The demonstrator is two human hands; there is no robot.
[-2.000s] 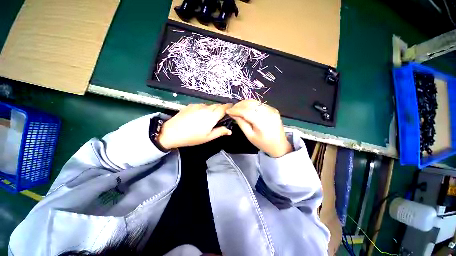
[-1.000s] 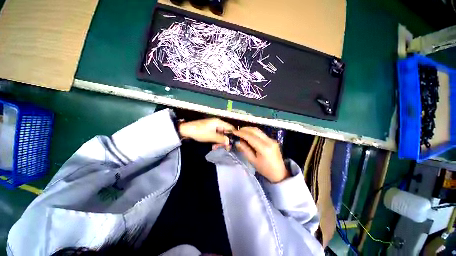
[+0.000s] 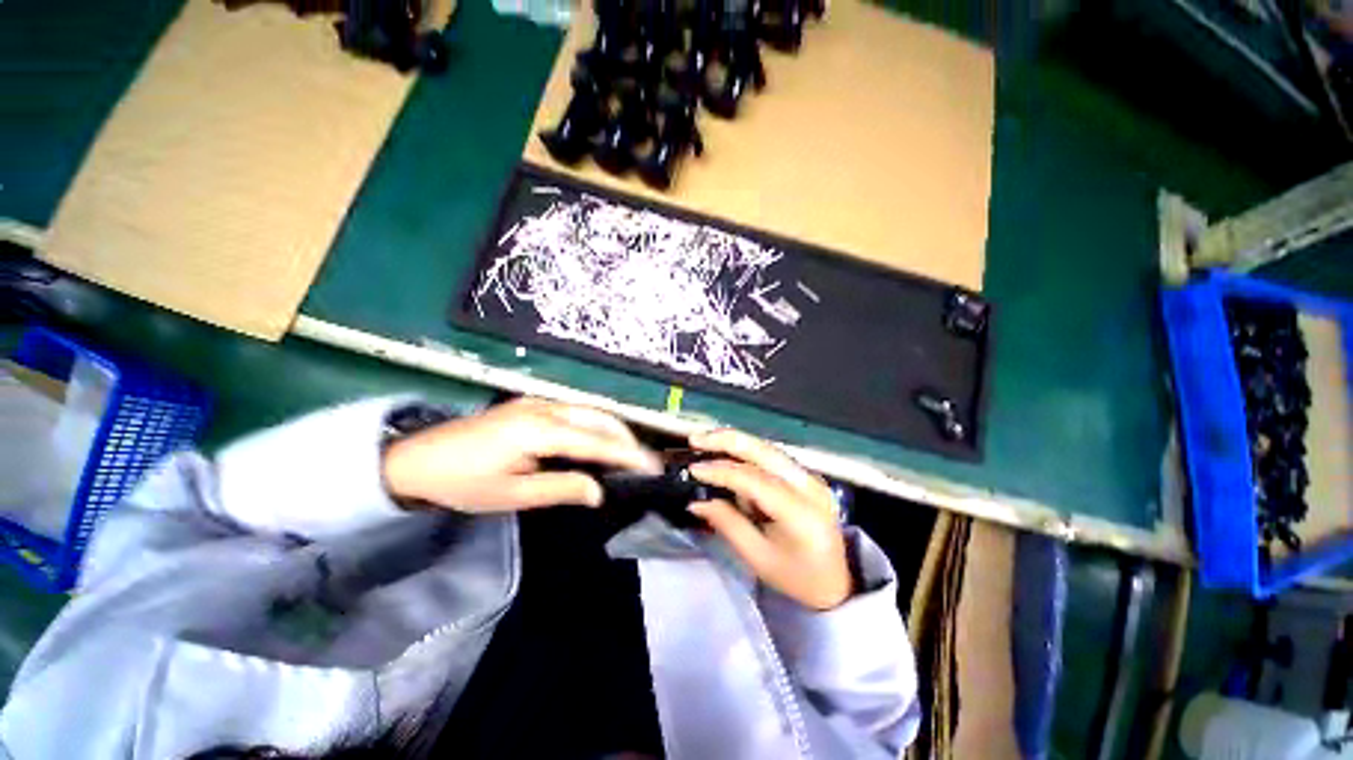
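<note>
My left hand (image 3: pixel 512 456) and my right hand (image 3: pixel 775 512) are close together in front of my body, just below the bench edge. Between them they hold a dark black part (image 3: pixel 647 484); its ends are covered by my fingers, and its exact shape is hard to tell. A long black tray (image 3: pixel 876 356) lies at the bench edge. A heap of thin whitish pins (image 3: pixel 616 282) fills its left and middle. Small black parts (image 3: pixel 941 411) lie at its right end.
Rows of glossy black bodies (image 3: pixel 653 89) stand on a tan board (image 3: pixel 890 149) behind the tray. Another tan board (image 3: pixel 238 178) lies left, with black bodies at its far end. A blue bin (image 3: pixel 1205 446) with black pieces is at right. A blue basket (image 3: pixel 134 446) is at lower left.
The view has shifted, so the tray appears lower and more black bodies show. My left hand has changed from a tight fingertip pinch to a flatter hold along the black part.
</note>
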